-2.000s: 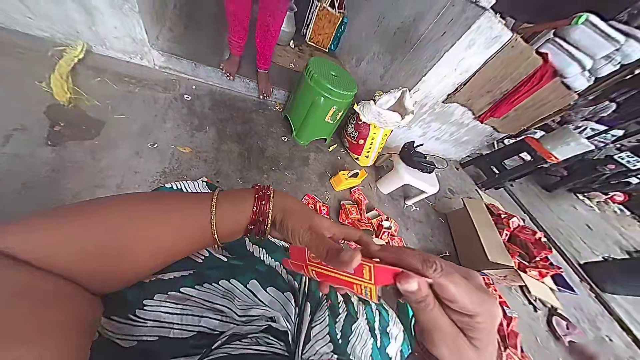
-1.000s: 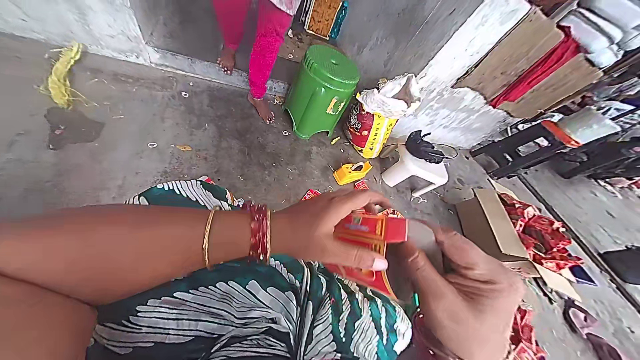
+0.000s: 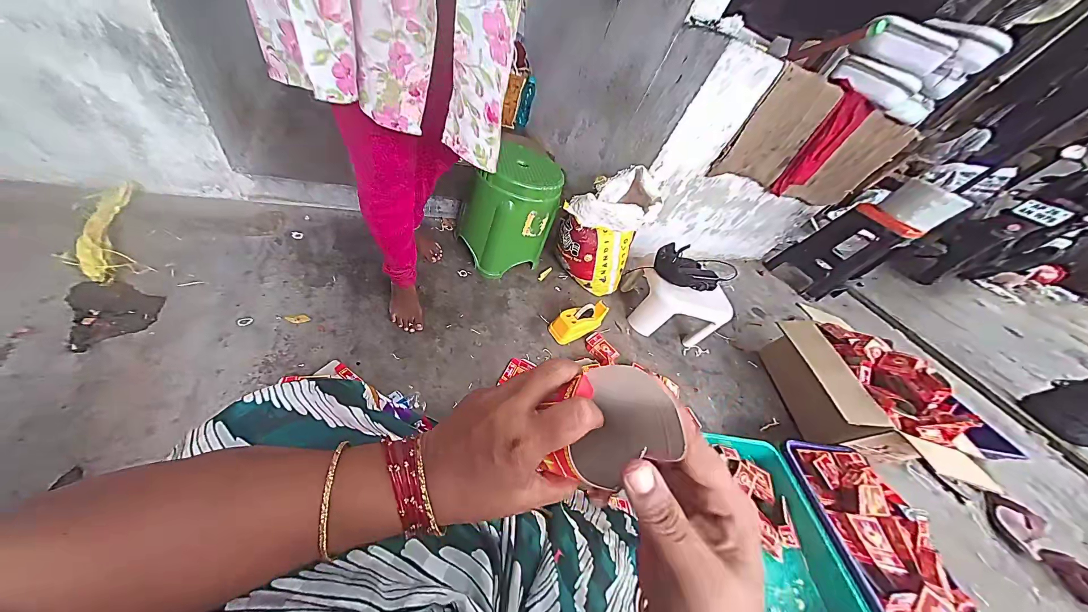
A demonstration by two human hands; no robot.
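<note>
My left hand (image 3: 501,446), with red and gold bangles at the wrist, grips the left part of a small red printed cardboard piece (image 3: 633,421). The piece is bent into a curve and shows its plain grey side. Its right and lower edges are held by my right hand (image 3: 705,531), the thumb near the bottom edge. Behind and below the hands lie small red packets on the floor and in a teal tray (image 3: 820,544). Packets also fill a blue tray (image 3: 795,459) beside it.
An open cardboard box (image 3: 807,387) of red packets stands at right. Ahead are a yellow tape dispenser (image 3: 578,323), a white stool (image 3: 680,306) with a black item on it, a green stool (image 3: 512,208) and a printed sack (image 3: 595,255). A person (image 3: 391,187) stands barefoot by the wall.
The red cardboard piece has turned from its printed face to its plain grey side between my hands. The person ahead has come nearer. The view has shifted, now showing the trays.
</note>
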